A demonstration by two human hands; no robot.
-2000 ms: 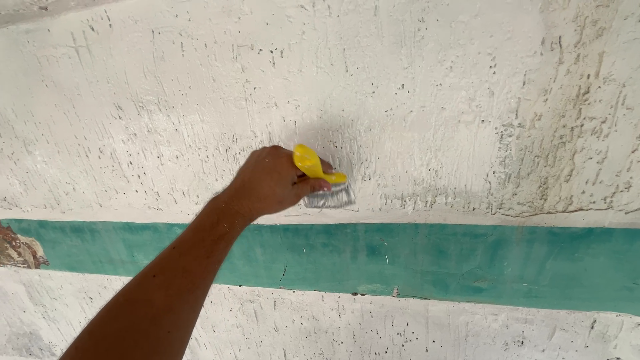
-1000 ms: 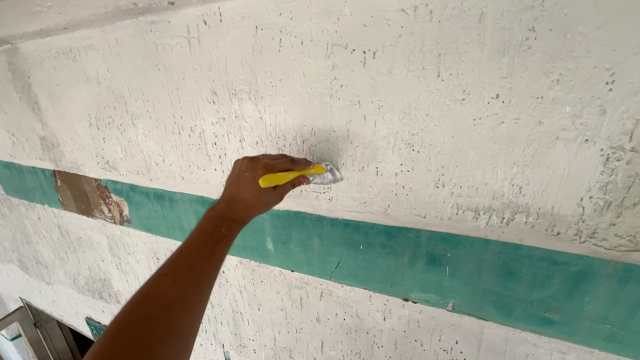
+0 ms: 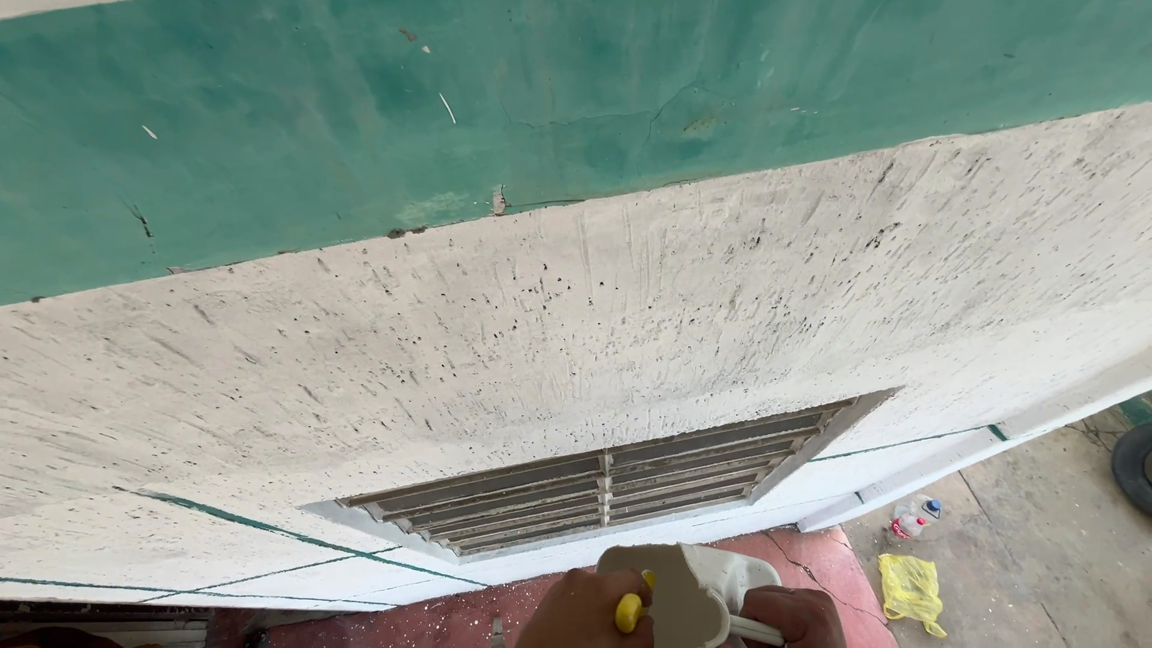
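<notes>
Low in the view, my left hand (image 3: 585, 612) is closed around the yellow handle (image 3: 629, 612) of a paintbrush, whose bristles are hidden. It is at the left side of a white plastic container (image 3: 747, 569) that has paint-like off-white material at its cut opening. My right hand (image 3: 794, 616) grips the container by its white handle (image 3: 754, 630). Above both hands stands a rough whitish wall (image 3: 630, 315) with a green painted band (image 3: 315, 135) across it.
A louvered window (image 3: 603, 486) is set in the wall below the band. Far beneath lie a red floor (image 3: 414, 621) with white specks, a yellow plastic bag (image 3: 909, 589), plastic bottles (image 3: 907, 522) and a tire (image 3: 1136, 463) on concrete.
The brush hand has left the wall above the green band and is now down at the container. My view has tilted strongly downward, bringing the other hand and the floor into sight.
</notes>
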